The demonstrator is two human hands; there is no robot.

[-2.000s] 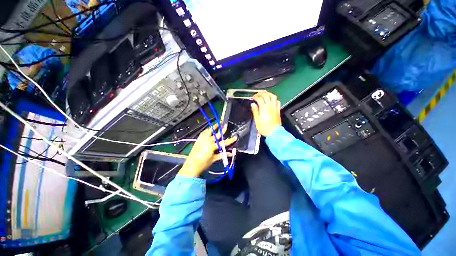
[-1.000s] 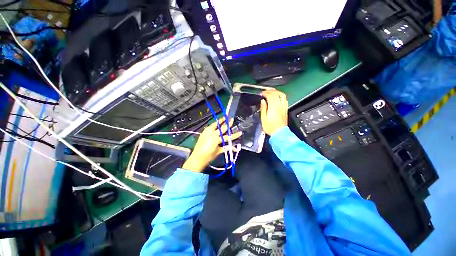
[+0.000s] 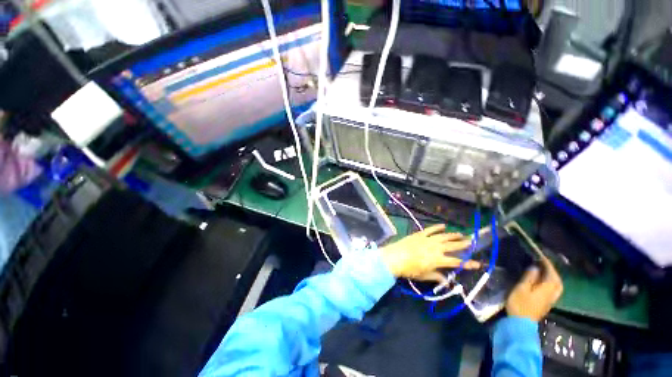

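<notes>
The right test fixture point(image 3: 520, 237), a pale-framed plate with a dark centre, lies tilted in front of the tester. My right hand point(image 3: 536, 291) grips its right edge. My left hand point(image 3: 431, 254) is at its left side with fingers spread, by the blue cables point(image 3: 494, 254) and white cable ends; blur hides whether it pinches anything. A flat dark device shows on the fixture, partly covered by my hands. The left fixture point(image 3: 388, 230), pale-framed with a dark and bluish centre, lies on the green bench, touched by neither hand; my left sleeve overlaps its near end.
The tester point(image 3: 442, 166) with several black units point(image 3: 464, 90) on top stands behind the fixtures. Monitors stand left point(image 3: 221, 88) and right point(image 3: 626, 177). White cables point(image 3: 372, 96) hang across the view. A mouse point(image 3: 270, 185) is at left. Black trays sit at lower left point(image 3: 133, 280) and lower right point(image 3: 578, 346).
The view has swung left, bringing the left monitor and left tray stack into sight. Both hands stay at the right fixture; the left hand's fingers look more spread.
</notes>
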